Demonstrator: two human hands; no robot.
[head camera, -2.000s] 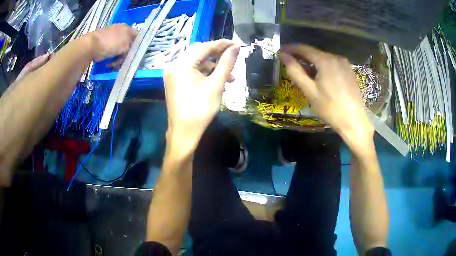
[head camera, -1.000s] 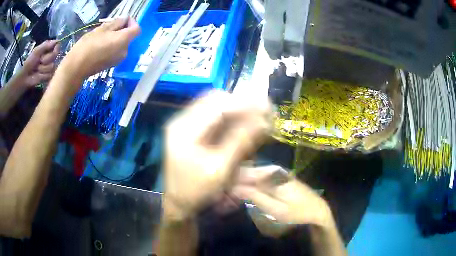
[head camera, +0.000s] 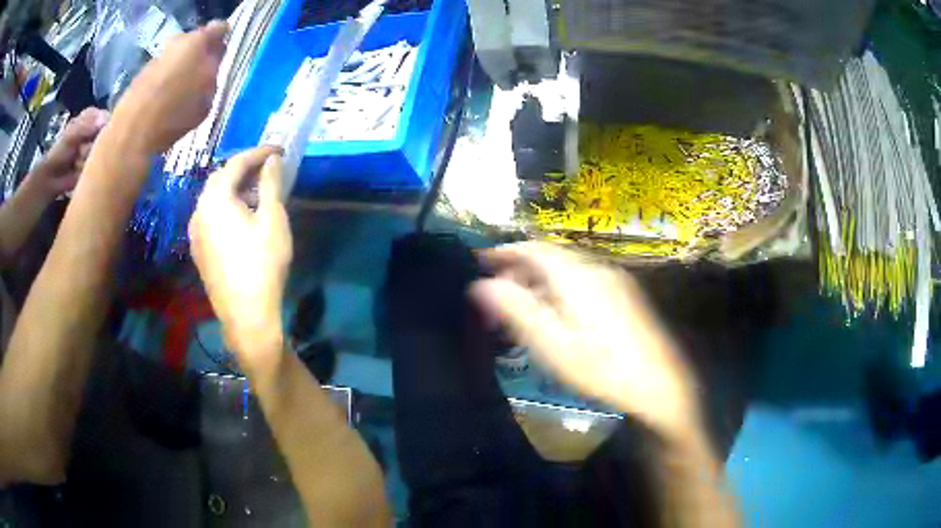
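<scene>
My left hand (head camera: 246, 242) has its thumb and fingertips closed on the lower end of a long white strip (head camera: 322, 101), which lies slanted across the blue bin (head camera: 361, 168). My right hand (head camera: 562, 315) is blurred, fingers bent, over my lap in front of the open box (head camera: 769, 235); whether it holds anything cannot be told. Short yellow wires (head camera: 629, 186), some with silvery ends, lie loose in the box. Short white pieces (head camera: 371, 98) lie in the bin.
The machine housing (head camera: 712, 36) stands above the box, its narrow head (head camera: 511, 41) at left. White leads with yellow tails (head camera: 872, 155) hang at right. A neighbour's arm (head camera: 77, 268) reaches in at left near blue wire tails (head camera: 155, 217) and a clear bag (head camera: 134, 46).
My left hand has moved left from the centre to the white strip on the bin. My right hand has moved from near the machine down to the box's front. The neighbour's hands have shifted.
</scene>
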